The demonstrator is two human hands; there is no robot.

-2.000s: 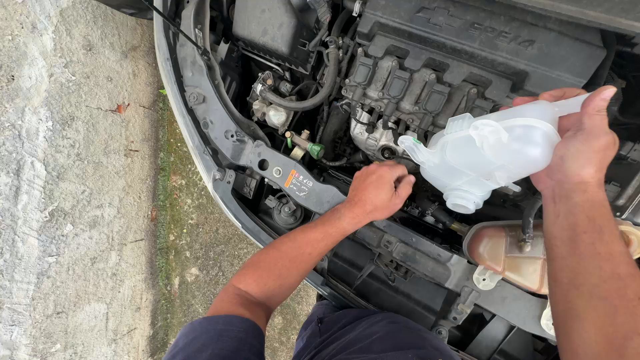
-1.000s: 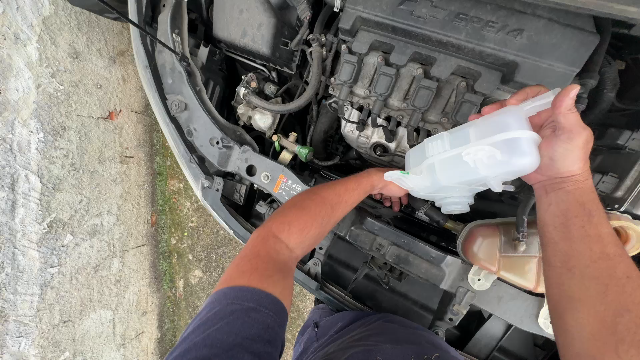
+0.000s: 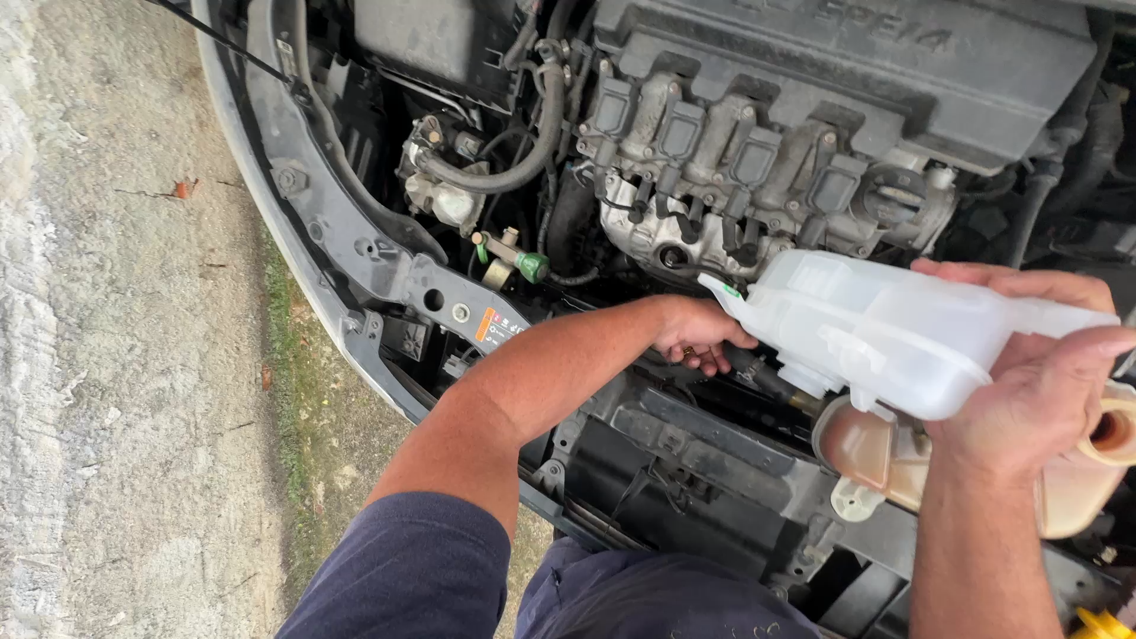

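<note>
My right hand [image 3: 1038,373] grips a clean, translucent white plastic coolant expansion tank [image 3: 879,328] by its right end, above the engine bay. My left hand [image 3: 706,335] is low between the engine and the front crossmember, beside a black hose [image 3: 763,377], fingers curled. Whether those fingers hold anything I cannot tell. The white tank's pointed tab reaches close over the left fingertips. Below my right hand lies a second, brown-stained tank [image 3: 856,444] with its filler neck [image 3: 1109,430] uncovered, partly hidden by my wrist.
The black engine cover [image 3: 843,62] and oil filler cap [image 3: 894,193] are behind the white tank. A green-capped service fitting [image 3: 531,266] stands left of the engine. The front crossmember [image 3: 710,435] runs below my hands, and a hood prop rod [image 3: 231,44] slants at upper left.
My left hand has gone from a curled pose over the engine's front edge to lower beside the hose. The white tank has turned to lie more level, still in my right hand.
</note>
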